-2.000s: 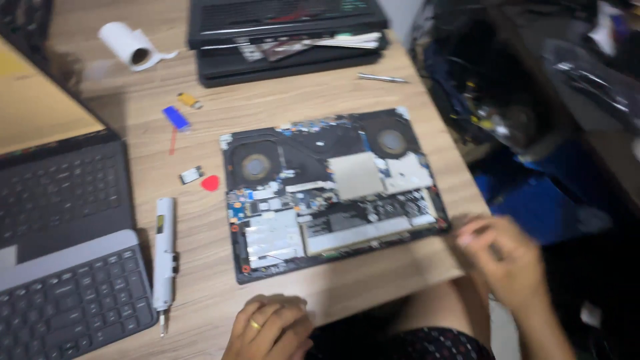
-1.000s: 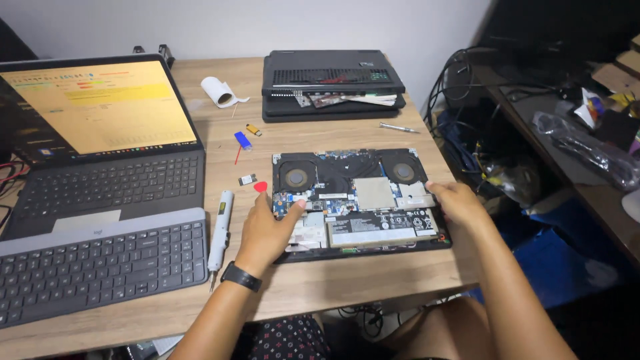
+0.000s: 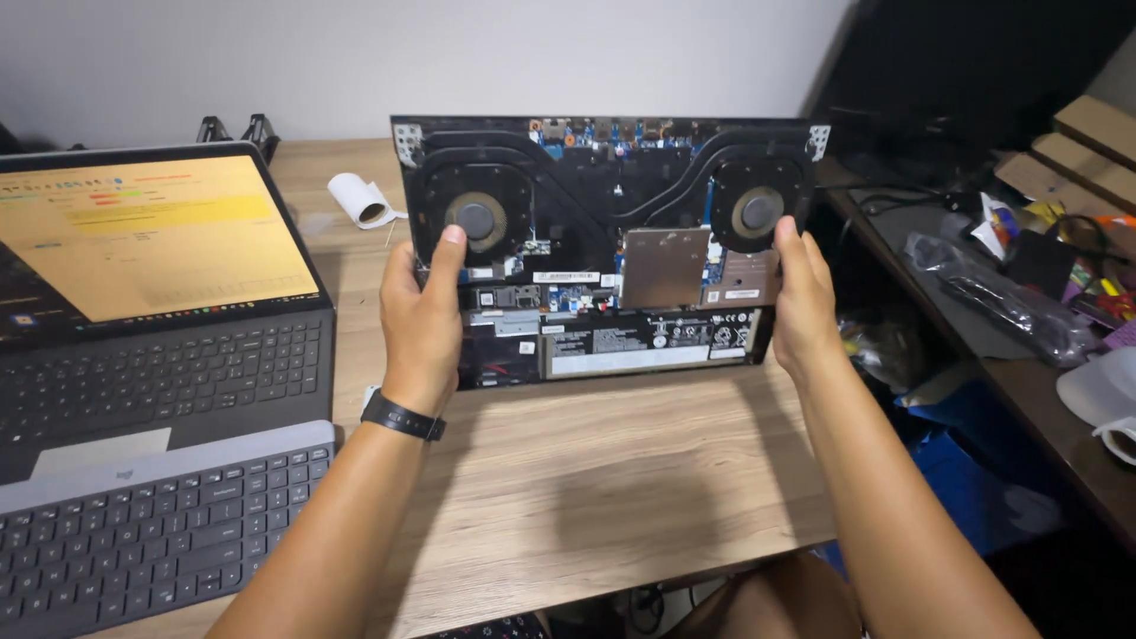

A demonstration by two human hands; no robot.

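Observation:
An uncovered laptop base (image 3: 577, 195) is held up and tilted above the desk, its inner side facing me. My left hand (image 3: 422, 311) grips its left edge, thumb by the left cooling fan (image 3: 477, 217). My right hand (image 3: 803, 297) grips the right edge, thumb on the rim of the right fan (image 3: 759, 211). A black battery pack (image 3: 648, 342) lies along the lower part, below a metal shield plate (image 3: 666, 268). Whether the lower edge touches the desk, I cannot tell. My left wrist wears a black band.
An open laptop (image 3: 160, 240) and a grey keyboard (image 3: 177, 524) occupy the left of the wooden desk (image 3: 621, 461). Behind stands a white paper roll (image 3: 359, 200). To the right, a dark side table (image 3: 1021, 373) bears a plastic-wrapped item (image 3: 1003, 297) and a white cup (image 3: 1118, 435).
Both hands have raised the uncovered laptop base from the desk and tilted it up. Two seconds ago it lay flat with neither hand gripping it. The view has shifted.

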